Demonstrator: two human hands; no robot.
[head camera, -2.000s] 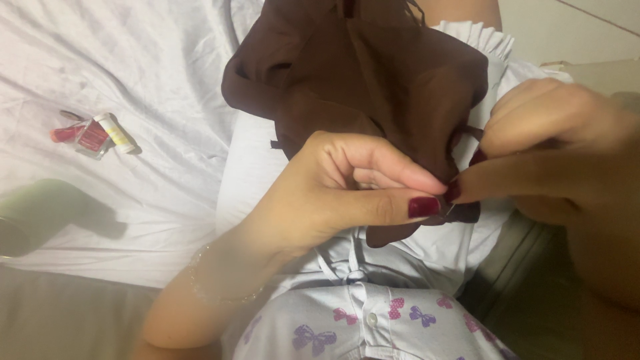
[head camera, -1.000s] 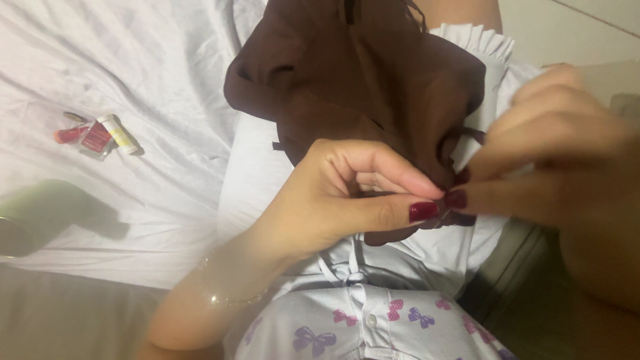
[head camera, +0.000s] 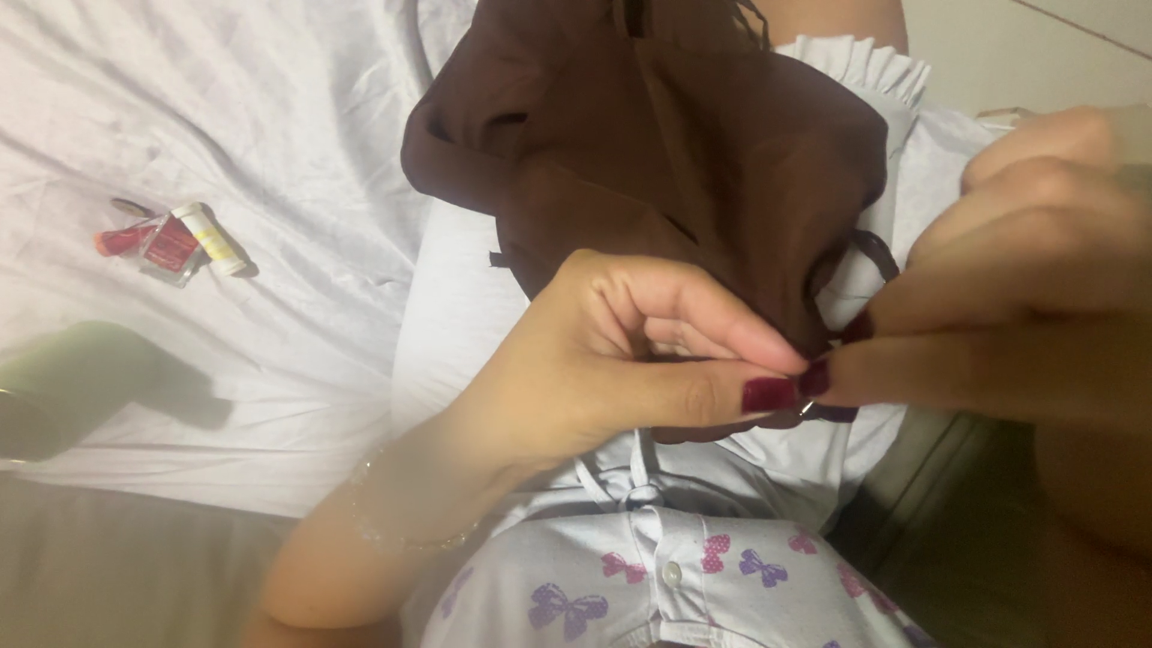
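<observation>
A dark brown cloth (head camera: 630, 162), perhaps a garment or bag, lies bunched across my lap. At its lower edge, my left hand (head camera: 621, 351) pinches the fabric between thumb and index finger. The fingertips of my right hand (head camera: 1008, 288) meet the left ones at the same spot, closed on the edge of the cloth. A small shiny bit of metal (head camera: 807, 408) shows just below the nails; whether it is a needle or a fastener cannot be told. A thin dark strap (head camera: 875, 254) curves beside the right fingers.
On the white sheet (head camera: 297, 135) at the left lie a red item in a clear case (head camera: 169, 247), a white and yellow tube (head camera: 210, 239) and a small dark oval thing (head camera: 131, 208). Nearer stands or lies a green cylindrical object (head camera: 72, 387). Floor tiles (head camera: 1044, 54) show at the upper right.
My right hand, blurred and raised a little one second ago, is lower now, with its fingers near the cloth's edge. My left hand keeps its pinch in about the same place.
</observation>
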